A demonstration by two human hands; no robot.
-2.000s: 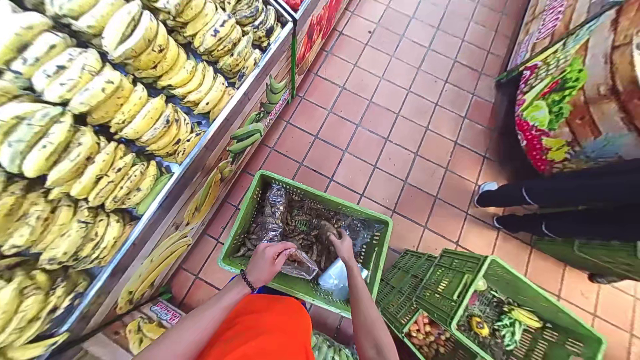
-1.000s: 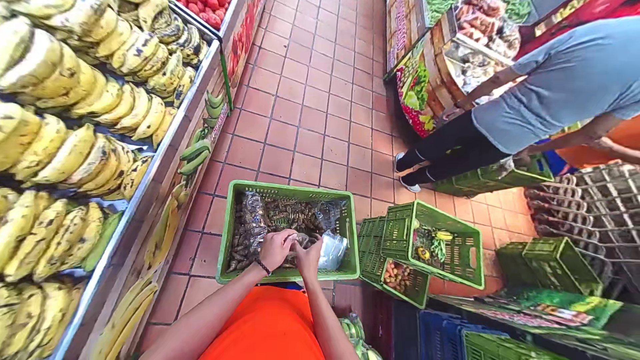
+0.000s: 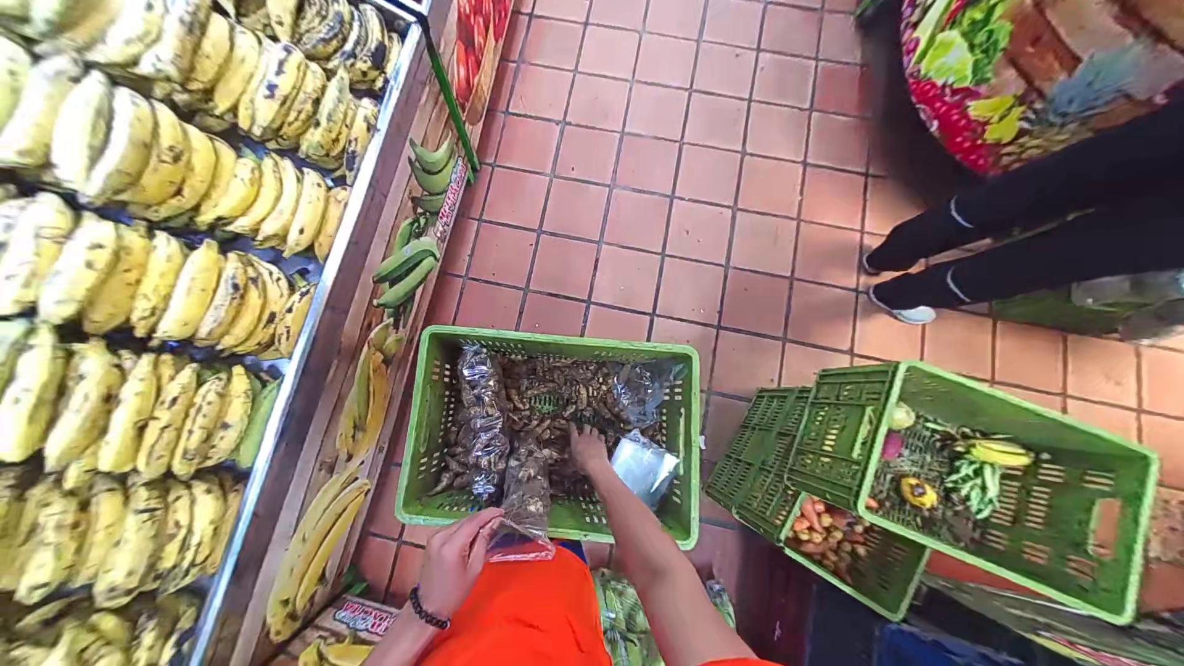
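A green plastic crate (image 3: 686, 435) holds loose brown root pieces (image 3: 564, 375), probably ginger or turmeric. My left hand (image 3: 455, 560), with a dark beaded bracelet at the wrist, pinches the open end of a clear plastic bag (image 3: 527, 490) partly filled with the brown pieces. Among the loose pieces rests my right hand (image 3: 588, 450); its fingertips are partly hidden, so a grip cannot be told. Along the crate's left side stands a row of filled clear bags (image 3: 483, 421). A stack of flat clear bags (image 3: 643, 467) lies right of my right hand, and another clear bag (image 3: 638, 393) lies behind it.
Left is a sloped display of ripe plantains (image 3: 194, 296), with a wooden ledge (image 3: 319, 388). At right stand green crates (image 3: 1027, 573) with vegetables and carrots (image 3: 823, 532). A person's dark-trousered legs (image 3: 1017, 222) stand on the tiled floor (image 3: 647, 203), near a printed round stand (image 3: 1008, 102).
My right hand has moved away from my left hand, back down among the loose roots. The view has swung, and the co-worker now shows only as legs.
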